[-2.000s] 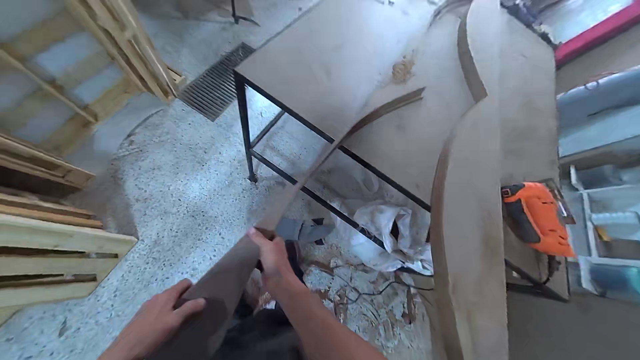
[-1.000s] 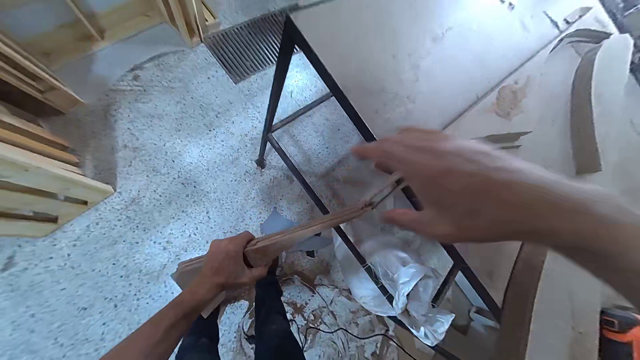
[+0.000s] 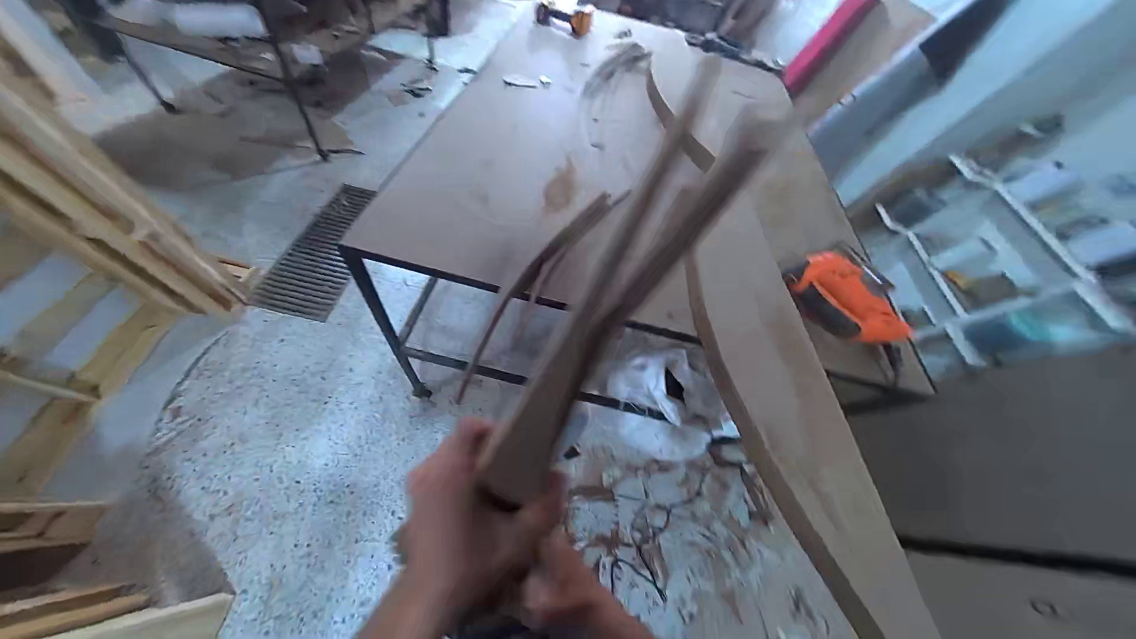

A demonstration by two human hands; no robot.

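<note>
Long, narrow wooden strips (image 3: 577, 355), blurred by motion, rise from my hands and slant up over the worktable (image 3: 497, 169). My left hand (image 3: 453, 515) is closed around their lower end. Close beside it, my right hand (image 3: 559, 568) is wrapped about the same end, partly hidden below. Thin curved offcuts (image 3: 541, 257) hang over the table's near edge, left of the strips. To the right lies a long board with a wavy edge (image 3: 781, 373), reaching past the near edge of the table.
An orange jigsaw (image 3: 852, 297) rests on the table's right side, and a yellow and black power tool (image 3: 565, 18) at its far end. Wooden frames (image 3: 115, 204) stand at left. Below are a white plastic bag (image 3: 657, 390), scraps and a cable. A floor grate (image 3: 315, 253) lies left.
My right hand, over the table edge one second ago, is now down at the strips' lower end. The strips now point up and away. The view has swung up and right.
</note>
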